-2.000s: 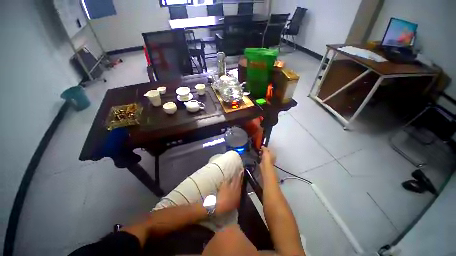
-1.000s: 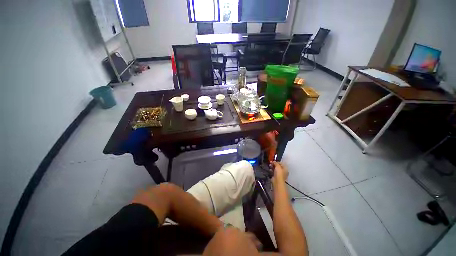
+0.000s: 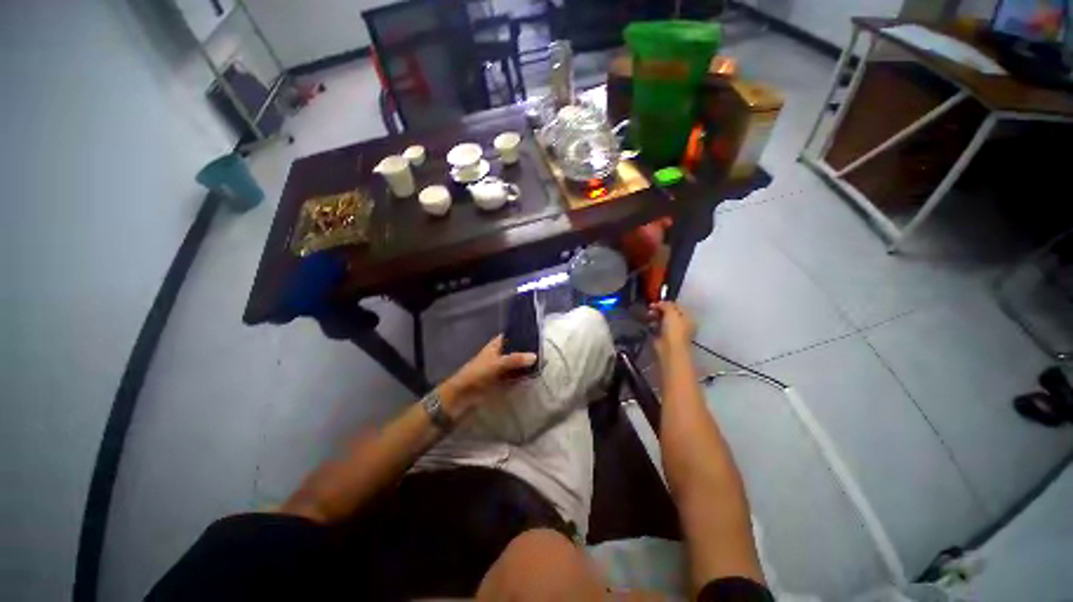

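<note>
My left hand (image 3: 485, 373) holds a dark smartphone (image 3: 522, 329) upright over my pale trousers. A metal wristwatch (image 3: 437, 409) is on the left wrist. My right hand (image 3: 671, 327) is to the right of the knee, fingers closed around the lower end of a small pale stick, which looks like a cigarette (image 3: 664, 293). Its detail is blurred. The finger ends of the right hand are hard to make out.
A dark tea table (image 3: 353, 265) stands ahead with an ashtray (image 3: 333, 221), white teacups (image 3: 434, 200), a teapot (image 3: 491, 194), a glass kettle (image 3: 585, 147) over a red glow, and a green pouch (image 3: 668, 94). A cable (image 3: 741, 370) lies on the floor at right.
My left hand has come up from the lap and now holds the smartphone over the trousers. My right hand stays beside the knee. The view has tipped downward.
</note>
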